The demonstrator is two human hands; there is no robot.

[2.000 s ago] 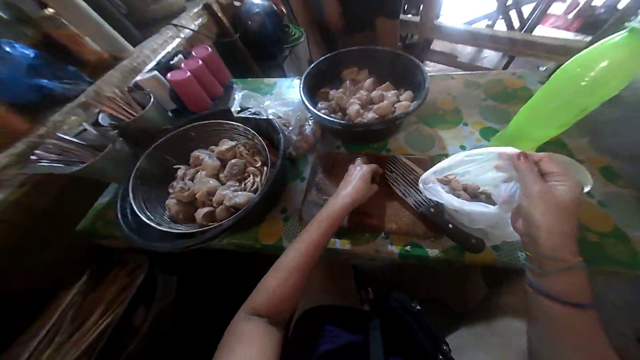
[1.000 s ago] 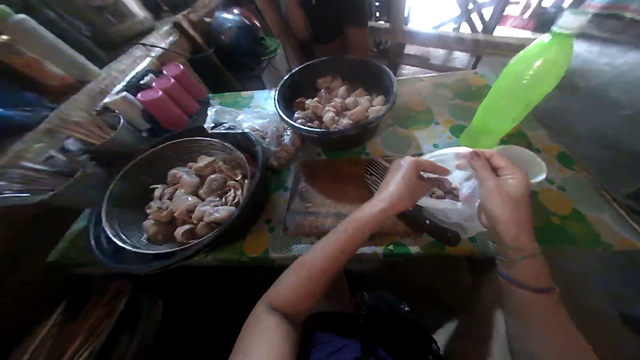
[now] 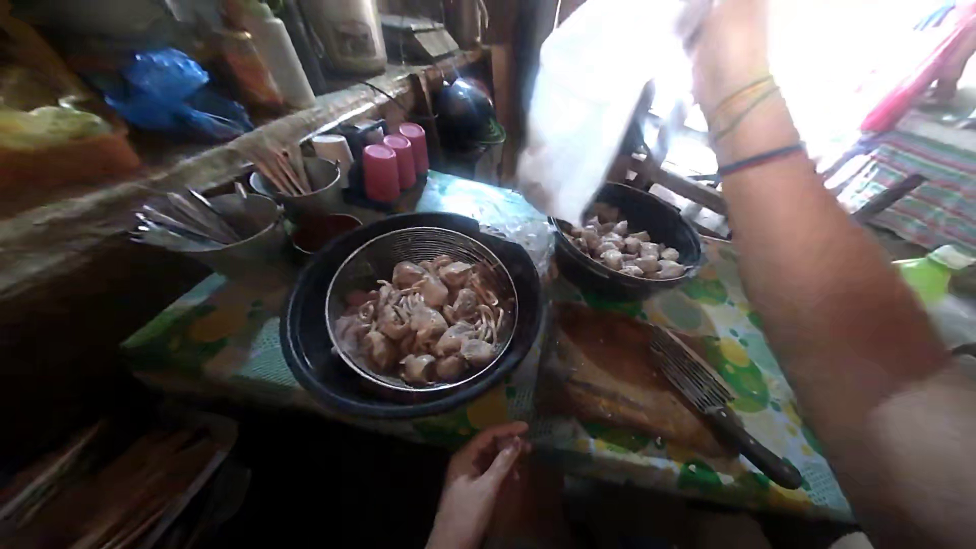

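Note:
My right hand (image 3: 717,46) is raised at the top, gripping a white plastic bag (image 3: 583,99) that hangs blurred above the far dark basin. My left hand (image 3: 480,473) is low in front of the table edge, fingers curled; whether it holds anything cannot be told. Pale meat pieces (image 3: 427,316) lie in a wire strainer (image 3: 329,313) set in a black basin (image 3: 293,343). More pale pieces (image 3: 633,248) fill the far black basin (image 3: 690,236). A slotted metal turner with a black handle (image 3: 755,454) lies across a wooden cutting board (image 3: 610,389).
At the left stand metal cups of cutlery (image 3: 252,236) and sticks (image 3: 324,187), a small bowl of red sauce (image 3: 324,229) and pink plastic cups (image 3: 380,171). A wooden ledge (image 3: 191,160) runs behind them. A green bottle (image 3: 926,274) is at the right.
My right hand has lifted the white bag from beside the board to above the far basin. My left hand has left the bag and dropped to the table's front edge. The view has turned left.

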